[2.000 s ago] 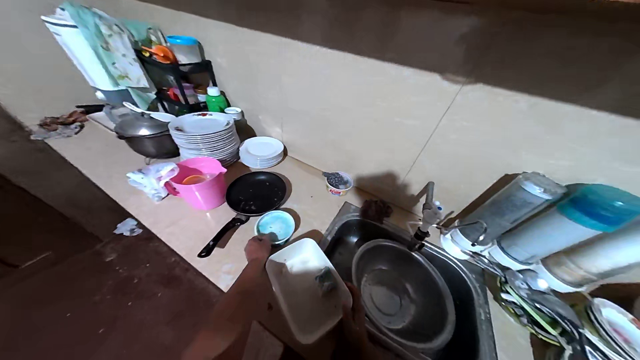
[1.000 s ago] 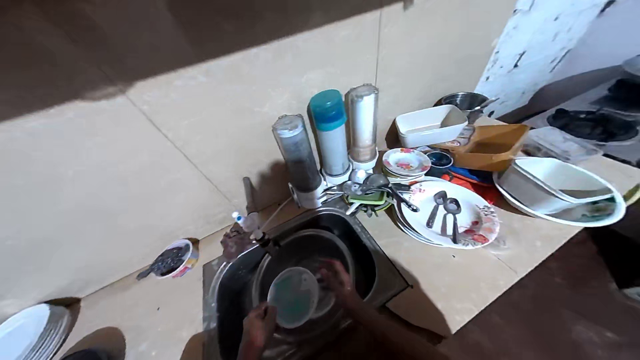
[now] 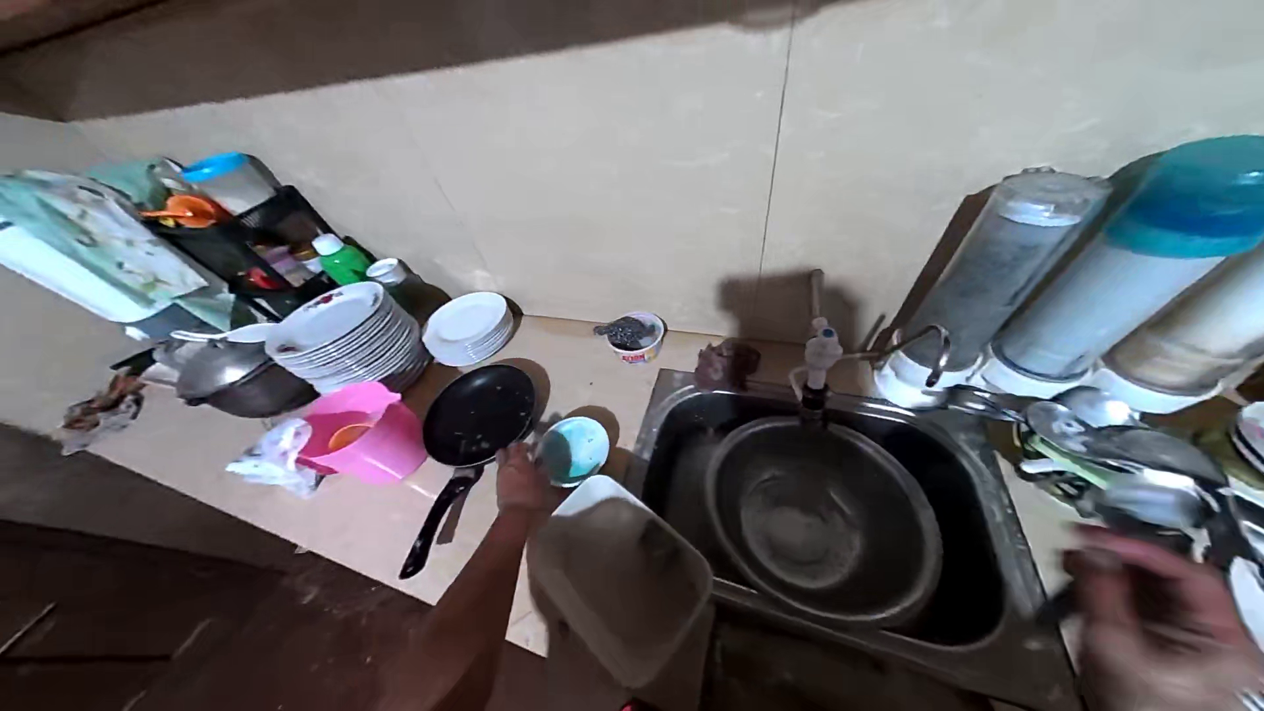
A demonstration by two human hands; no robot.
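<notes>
My left hand [image 3: 521, 479] is at the left side of a small bowl with turquoise contents [image 3: 575, 450], beside a black frying pan [image 3: 481, 415]; its fingers are partly hidden. My right hand [image 3: 1155, 622], blurred at the lower right, has curled fingers near a dark object and a heap of spoons and ladles [image 3: 1136, 459]. Whether it grips anything is unclear. Between the hands, a large metal basin [image 3: 825, 518] sits in the steel sink [image 3: 681, 385] under the tap [image 3: 822, 351]. A white rectangular container [image 3: 620, 578] lies left of the sink.
Left of the pan stand a pink pitcher [image 3: 370, 434], stacked plates [image 3: 346, 341], smaller plates [image 3: 469, 328], a lidded pot [image 3: 237, 375] and a black rack [image 3: 247, 247]. A tub with a scourer [image 3: 634, 338] is by the wall. Tall filter cylinders [image 3: 997, 276] stand behind the sink's right side.
The view has swung back left. One second ago both hands were over the basin with a pale round vessel; now they are apart, left by the turquoise bowl, right by the utensils.
</notes>
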